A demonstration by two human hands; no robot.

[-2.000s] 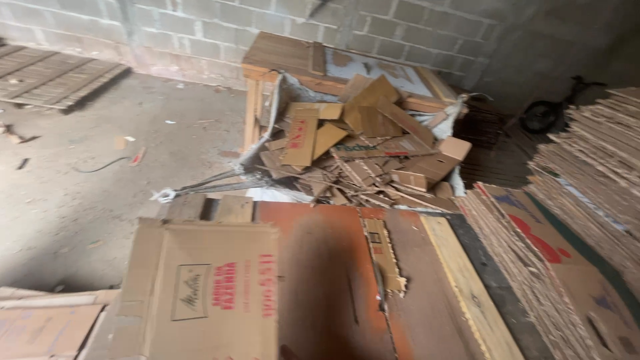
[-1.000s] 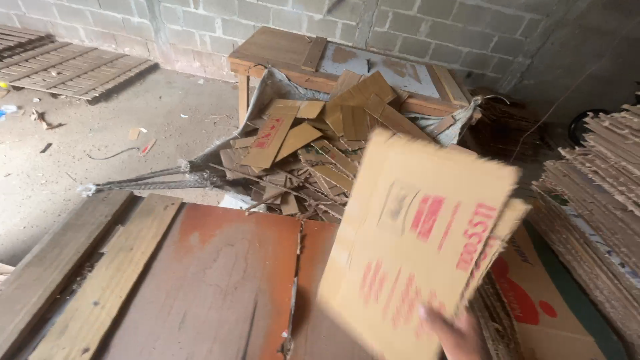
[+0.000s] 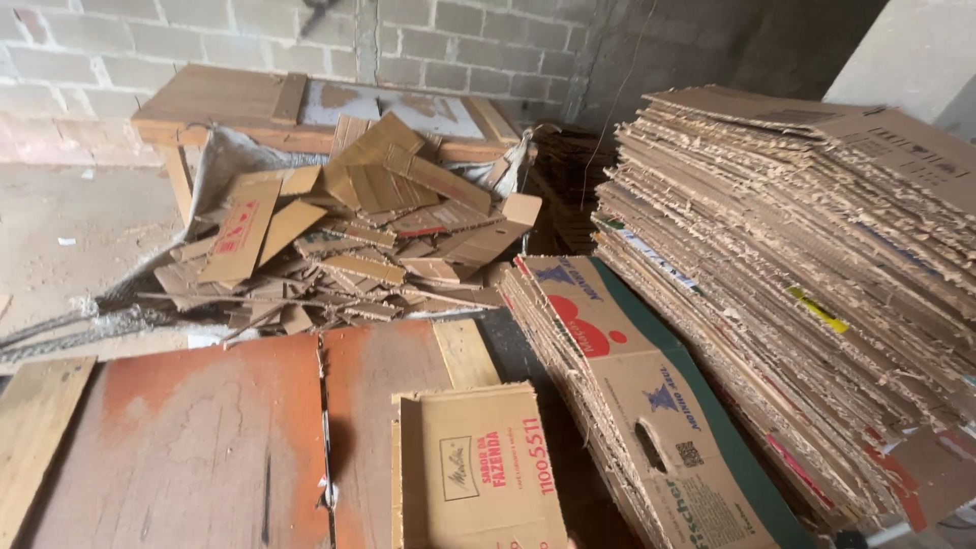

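Note:
A printed cardboard piece (image 3: 488,465) with a folded left side stands out at the bottom centre, above the worn wooden tabletop (image 3: 206,450). Against its lower right edge shows only a sliver of my right hand (image 3: 573,542); the rest is cut off by the frame. My left hand is out of view. Just right of the piece lies a stack of flattened cardboard with a green-edged, printed top sheet (image 3: 640,381). Beyond the tabletop, a heap of torn cardboard scraps (image 3: 343,252) fills an open woven sack (image 3: 221,175).
A tall stack of cardboard sheets (image 3: 762,252) with ragged edges rises on the right. Behind the sack stands a wooden table (image 3: 213,99) near a block wall (image 3: 244,38). Pale wooden slats (image 3: 38,442) cross the near tabletop. Frayed sack straps (image 3: 53,332) trail left on the floor.
The printed cardboard, seen raised in front of the scrap heap in my right hand a second ago, is lower in view. The view has swung to the right.

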